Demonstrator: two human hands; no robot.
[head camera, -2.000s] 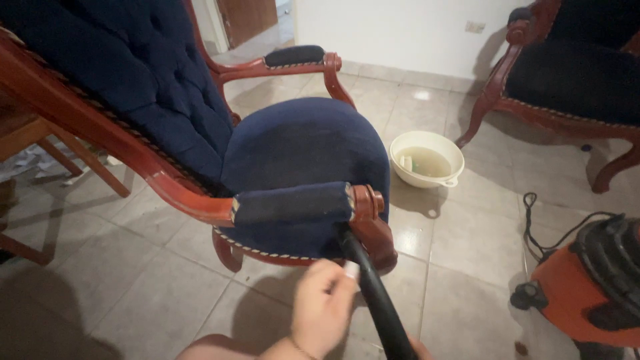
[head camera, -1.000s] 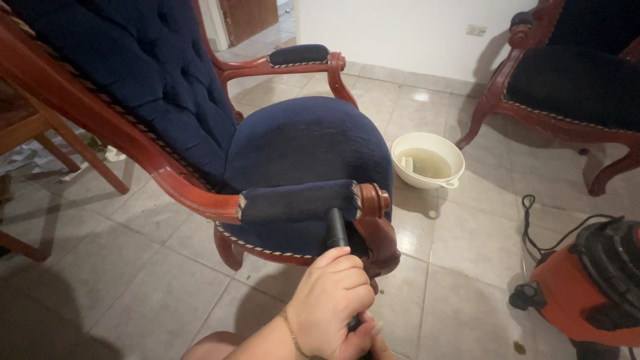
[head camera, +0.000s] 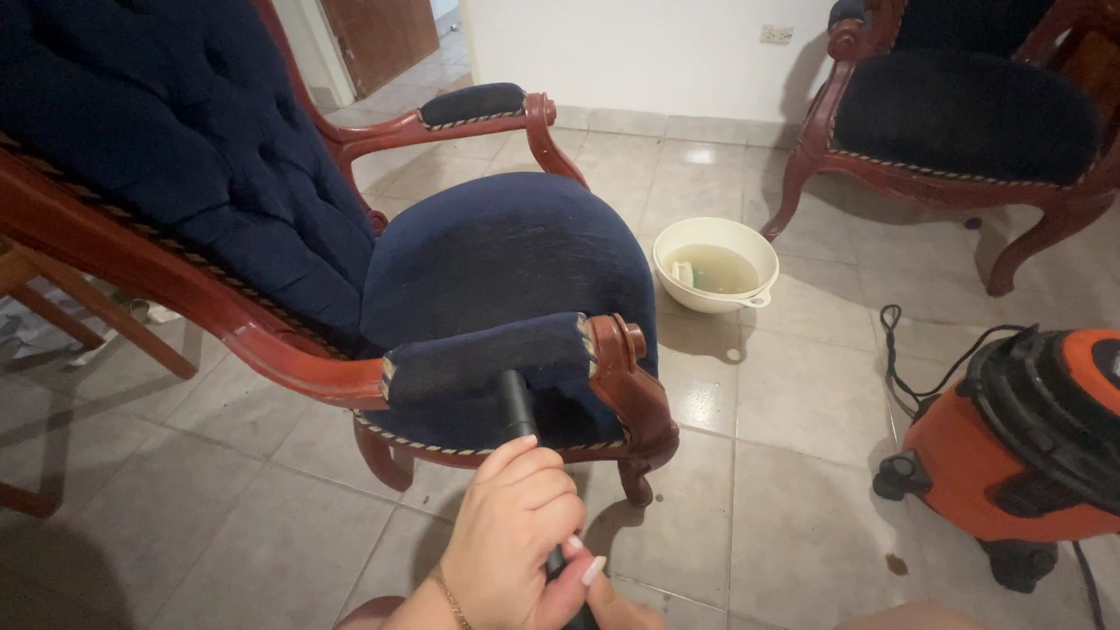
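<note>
My left hand (head camera: 516, 525), with a thin bracelet at the wrist, is wrapped around a black vacuum tube (head camera: 518, 407). The tube's end rests against the outer side of the near padded armrest (head camera: 490, 354) of a blue velvet armchair with a red-brown wooden frame. Just below, at the bottom edge, my right hand (head camera: 617, 604) is partly visible with its thumb against the tube; the rest of its grip is cut off. The chair's round seat (head camera: 507, 254) shows darker, damp-looking patches.
A cream plastic bowl (head camera: 669, 284) of cloudy water, with a brush-like object inside, stands on the tiled floor. An orange and black wet/dry vacuum (head camera: 989, 464) with a black cord is at right. Behind it is a matching armchair (head camera: 962, 114). A wooden chair's legs (head camera: 131, 324) show at left.
The tube's end has moved left along the armrest, away from its scrolled front. My left hand, loosely at the tube two seconds ago, now wraps around it.
</note>
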